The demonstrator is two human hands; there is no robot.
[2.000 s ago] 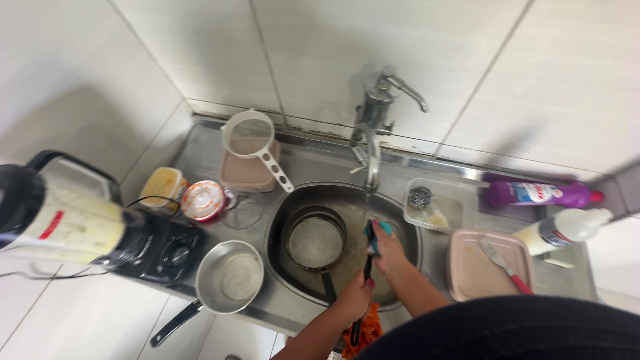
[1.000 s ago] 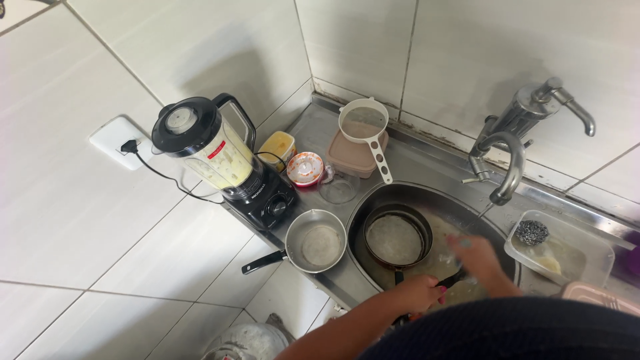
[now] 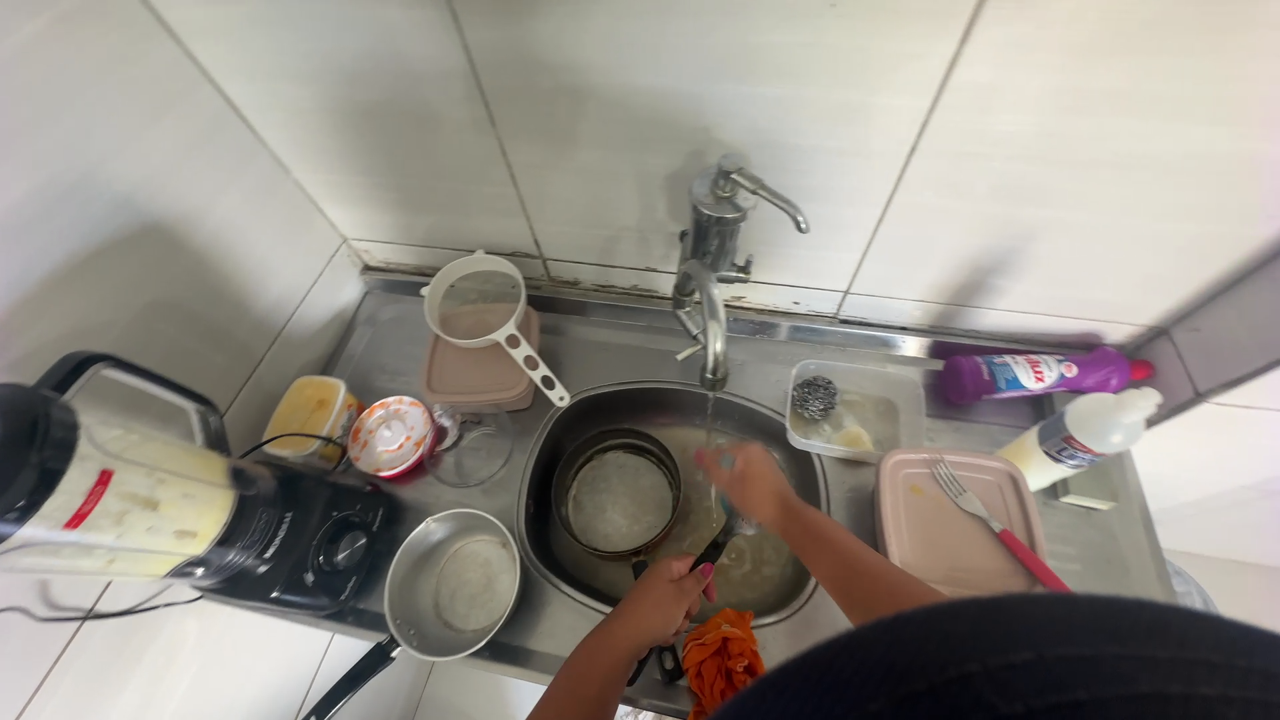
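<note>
My left hand [image 3: 660, 598] is closed on the black handle [image 3: 712, 550] of a utensil over the front of the stainless steel sink [image 3: 535, 560]. Its far end is blurred and partly hidden near my right hand [image 3: 745, 482], which is bent around something bluish that I cannot make out. A thin stream of water falls from the faucet [image 3: 712, 360] beside my right fingers. A round dark-rimmed pan [image 3: 618, 500] lies in the left half of the sink. An orange cloth [image 3: 722, 655] rests at the sink's front edge, just right of my left wrist.
Left stand a blender [image 3: 150, 500], a saucepan [image 3: 452, 585], a yellow tub [image 3: 312, 415], a red-and-white container [image 3: 392, 436] and a white strainer [image 3: 475, 300]. Right are a plastic tub [image 3: 870, 400] with a steel scourer [image 3: 814, 397], a pink lidded container [image 3: 940, 530], a fork [image 3: 985, 515] and bottles [image 3: 1040, 375].
The view swung left and then back. My right hand is now under the faucet, a little above and apart from my left hand; two seconds ago the hands were closer together.
</note>
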